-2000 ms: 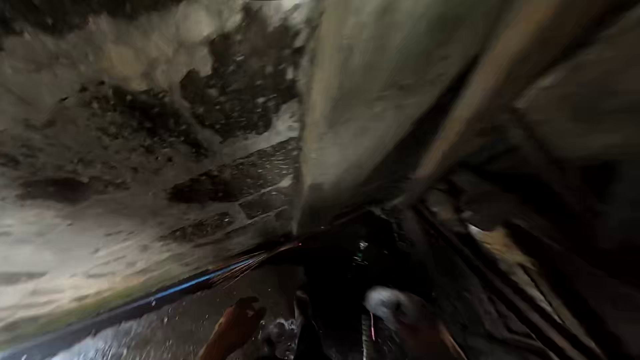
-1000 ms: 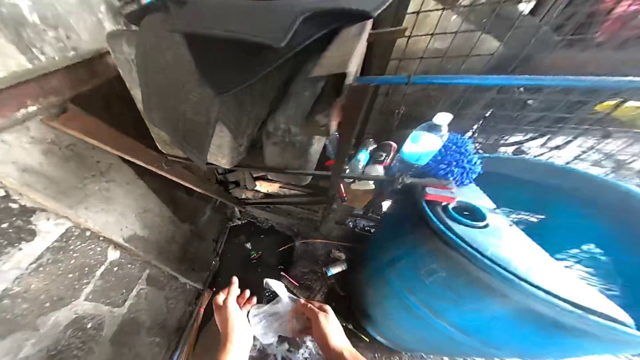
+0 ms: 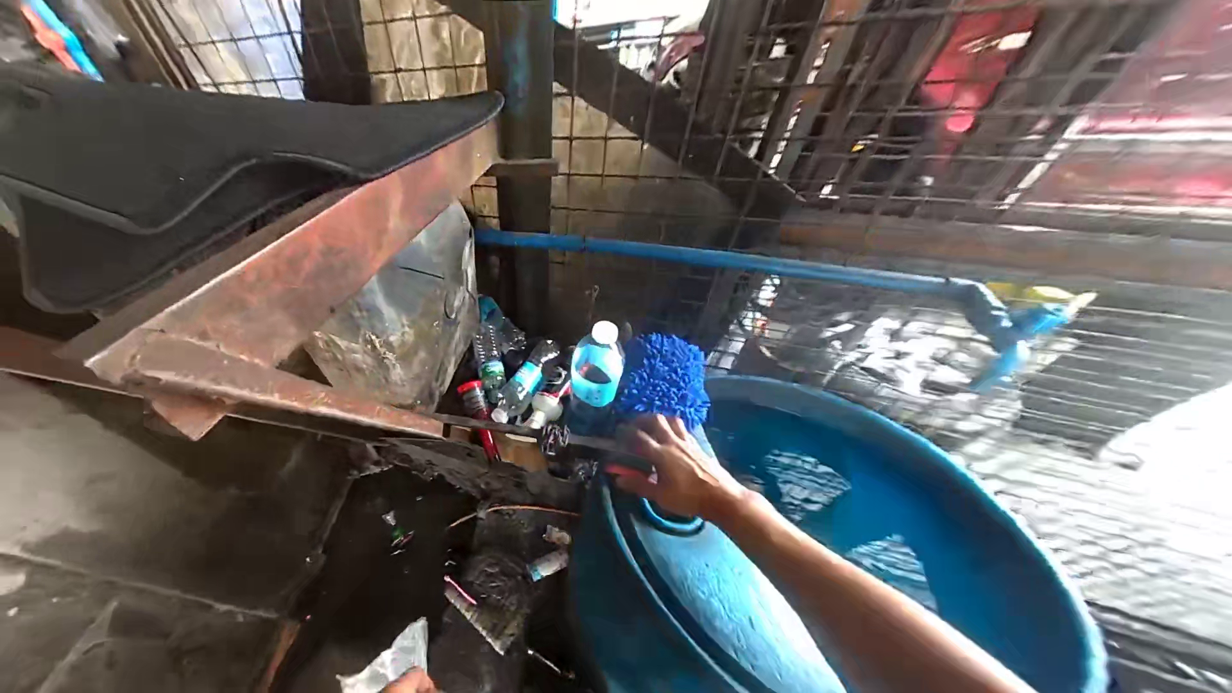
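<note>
My right hand (image 3: pixel 677 469) reaches over the near edge of a blue plastic drum (image 3: pixel 731 606) holding water, its fingers at a red and dark object (image 3: pixel 630 472) beside the drum's bung. Whether the fingers close on that object is hard to tell. Just beyond them lies a blue chenille microfiber wash mitt (image 3: pixel 666 380). A clear bottle with a white cap and blue liquid (image 3: pixel 598 366) stands left of the mitt. At the bottom edge, part of my left hand (image 3: pixel 411 681) shows, holding a crumpled translucent plastic piece (image 3: pixel 393 659).
Several small bottles (image 3: pixel 525 380) crowd the corner behind a rusty metal frame (image 3: pixel 289 260), which carries a black mat (image 3: pixel 192 173). A blue pipe with a tap (image 3: pixel 722 258) runs along the wire mesh. Litter, including a small container (image 3: pixel 549 565), lies on the dark wet ground.
Both hands were together at the translucent plastic a second ago. My right hand has moved onto the drum's top, while the left keeps the plastic. The view has swung right.
</note>
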